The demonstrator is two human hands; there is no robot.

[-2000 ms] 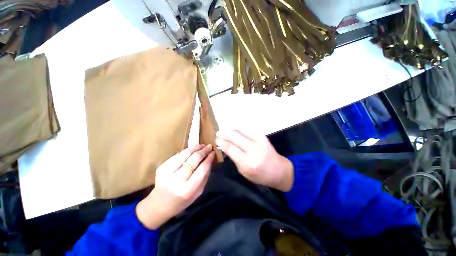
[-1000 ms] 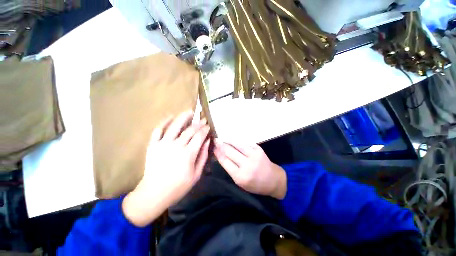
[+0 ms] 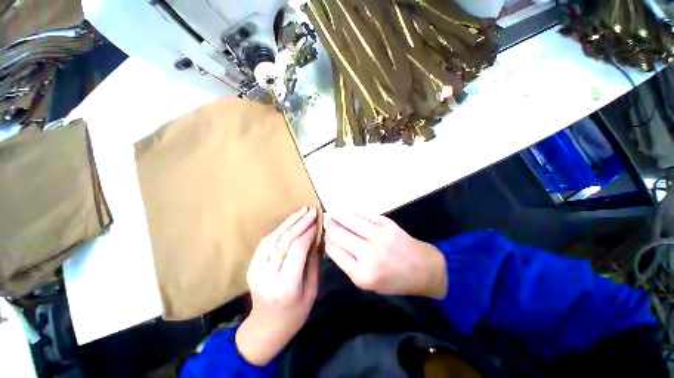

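Observation:
A tan-brown fabric panel (image 3: 222,199) lies on the white table, its upper right corner at the presser foot (image 3: 284,103) of the sewing machine (image 3: 177,37). A thin zipper edge with a gold line (image 3: 297,144) runs along the panel's right edge, down from the foot. My left hand (image 3: 284,273), with a ring, pinches the panel's lower right edge between thumb and fingers. My right hand (image 3: 380,255) is beside it, fingertips closed at the same edge; the fingers hide what they pinch.
A zipper bundle (image 3: 392,66) lies right of the needle. A second zipper bundle (image 3: 624,33) is at the far right. A panel stack (image 3: 48,199) is at left, with a pile of brown pieces (image 3: 37,63) behind it. A blue bin (image 3: 573,162) is below the table at right.
The white strip and the open gap along the panel's right edge no longer show; the edge now lies straight. My left hand has moved off the panel's surface to the edge. The view has shifted.

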